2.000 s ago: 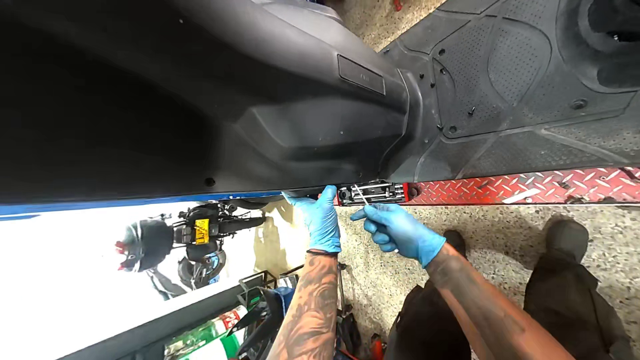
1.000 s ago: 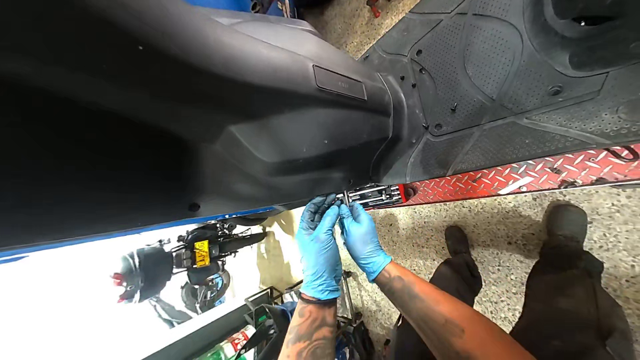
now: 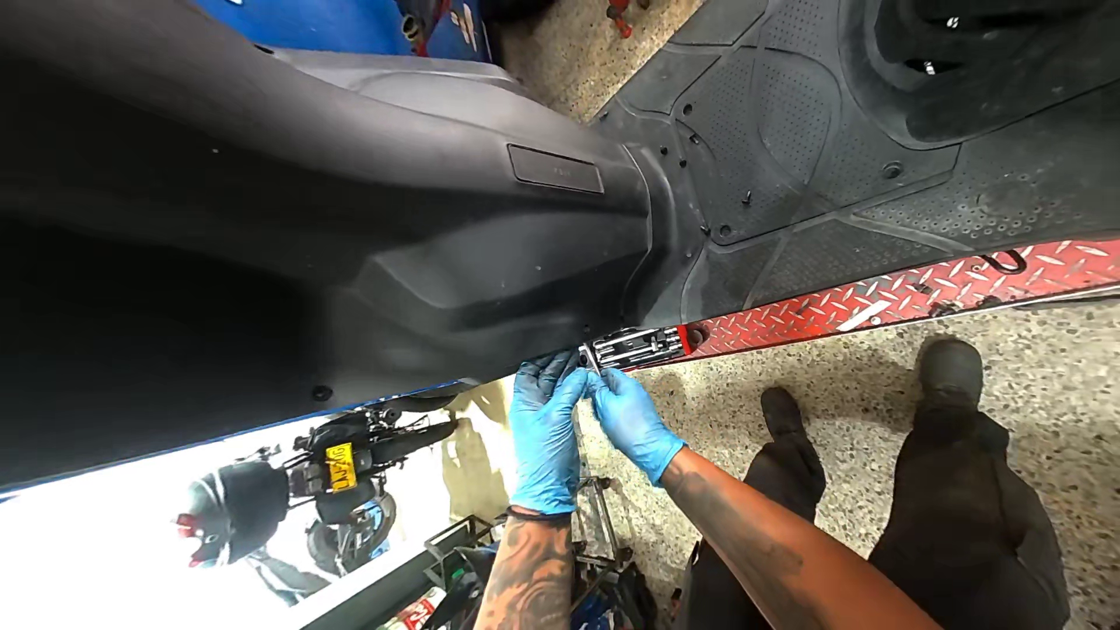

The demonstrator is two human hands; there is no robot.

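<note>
My left hand [image 3: 546, 437], in a blue glove with dark-stained fingertips, is at the lower edge of the scooter's black plastic panel [image 3: 490, 262]. Its fingers are bent close together near a small metal tool [image 3: 588, 357]. Beside it, my right hand [image 3: 632, 422], gloved the same way, pinches the near end of that tool. The tool's exact kind cannot be made out. Just right of the fingertips, a tray of metal tools [image 3: 643, 346] with a red end lies partly under the panel. Whether the left fingers grip anything is partly hidden.
Several small screws [image 3: 746, 199] lie on the black scooter floorboard [image 3: 787, 131]. A red diamond-plate platform [image 3: 927, 293] runs beneath it. At lower left a parked motorcycle [image 3: 350, 472] stands beyond a metal rack [image 3: 459, 534]. My shoes [image 3: 951, 372] rest on the speckled floor [image 3: 840, 472].
Two seconds ago the hands were apart, with the tool in the right hand over the tray. Both have come together at the panel's lower edge, left of the tray.
</note>
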